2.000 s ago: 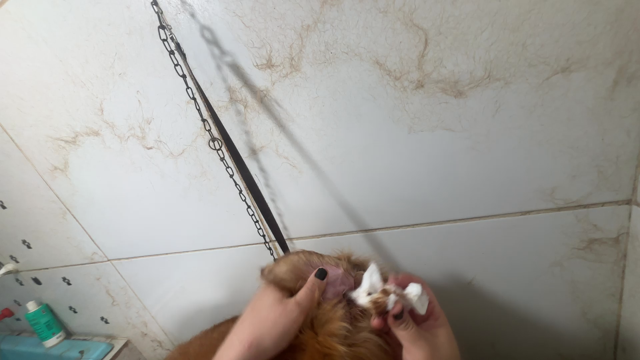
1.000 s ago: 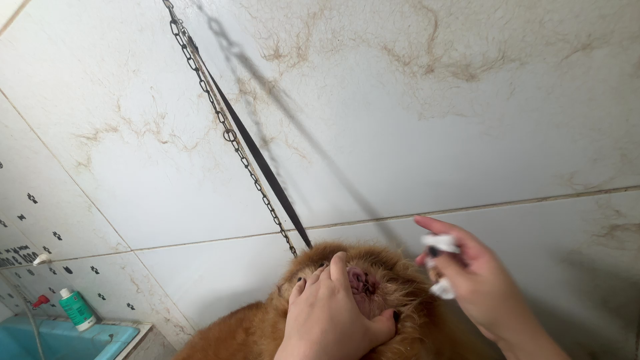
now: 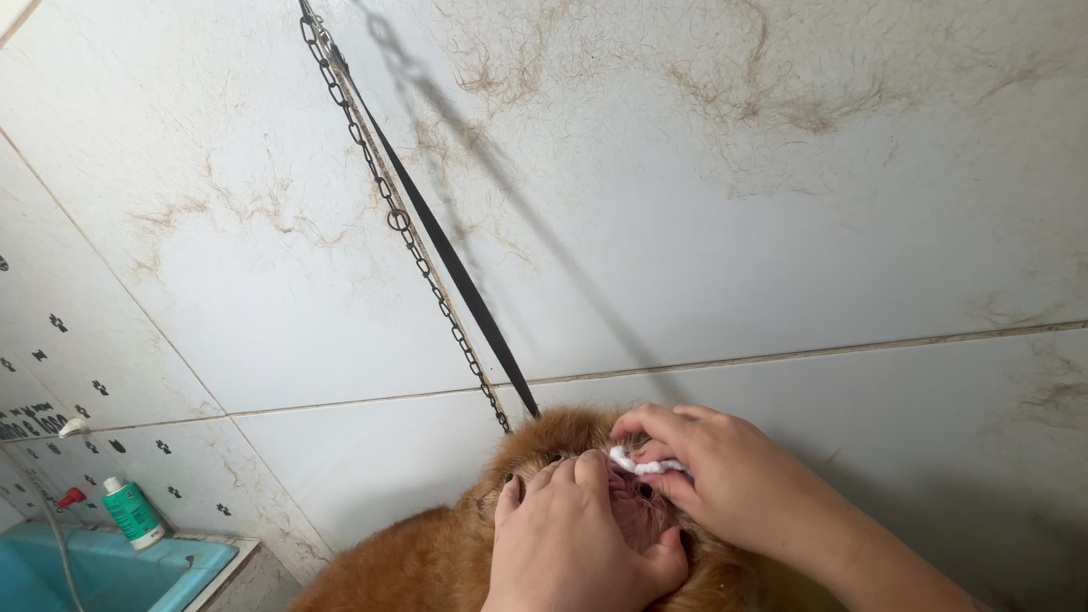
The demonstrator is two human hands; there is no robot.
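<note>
A dog with reddish-brown fur (image 3: 391,561) is at the bottom centre, its head below a black strap (image 3: 455,263) and a metal chain (image 3: 410,238) that hang along the wall. My left hand (image 3: 569,535) lies on the dog's head and spreads the ear flap, with the pink inside of the ear (image 3: 637,514) showing between thumb and fingers. Pinched in my right hand (image 3: 722,476) is a piece of white cotton (image 3: 642,463), which is at the upper edge of the ear opening. The dog's face is mostly hidden by my left hand.
At the lower left, a green bottle with a white cap (image 3: 132,512) stands on the rim of a blue tub (image 3: 200,561). A hose (image 3: 59,535) with a red piece (image 3: 70,498) runs beside it. Loose hair sticks to the tiled wall (image 3: 765,255) behind.
My right hand, held off to the right of the dog a second ago, has come back to the ear with the cotton. My left hand remains on the dog's head. The view has shifted somewhat since the first frame.
</note>
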